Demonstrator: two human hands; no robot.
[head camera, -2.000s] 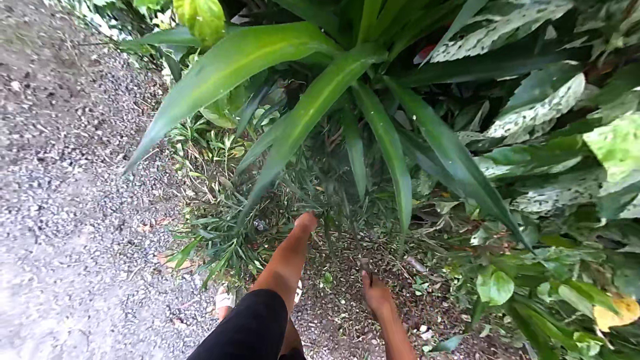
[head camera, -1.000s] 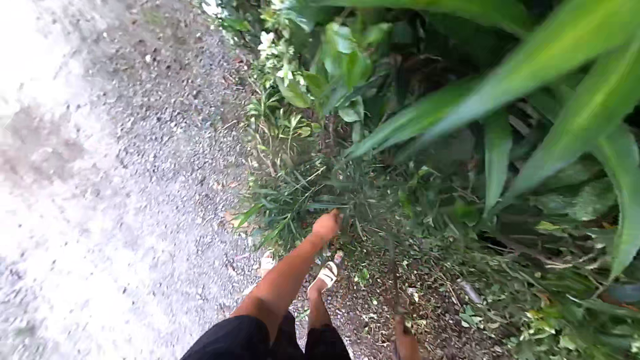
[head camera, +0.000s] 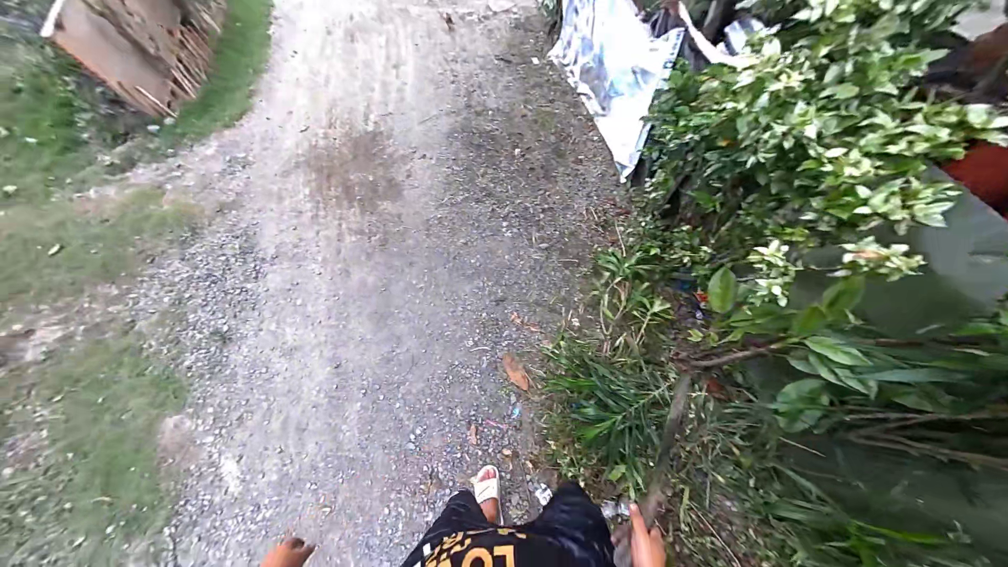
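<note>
At the bottom edge, right of my dark shorts, my right hand (head camera: 646, 539) is closed on the lower end of a long, narrow blade-like tool (head camera: 670, 429). The tool is blurred and reaches up beside a clump of narrow-leaved grass (head camera: 610, 409). Low on the left, my left hand (head camera: 288, 553) hangs over the gravel, away from the plants. It is partly cut off by the frame, and its fingers are too unclear to tell whether they hold anything. A leafy branch (head camera: 736, 356) sticks out near the tool's upper end.
A gravel path (head camera: 346, 331) runs ahead, with a brown leaf (head camera: 516, 371) at its right side. A silvery sheet (head camera: 618, 87) hangs by bushes (head camera: 835, 134) at the upper right. Stacked wood (head camera: 193, 59) stands at the upper left. My sandalled foot (head camera: 487, 484) is on the gravel.
My left hand has come away from the grass clump to the lower left over the gravel. The view has swung up and left, bringing in the path ahead.
</note>
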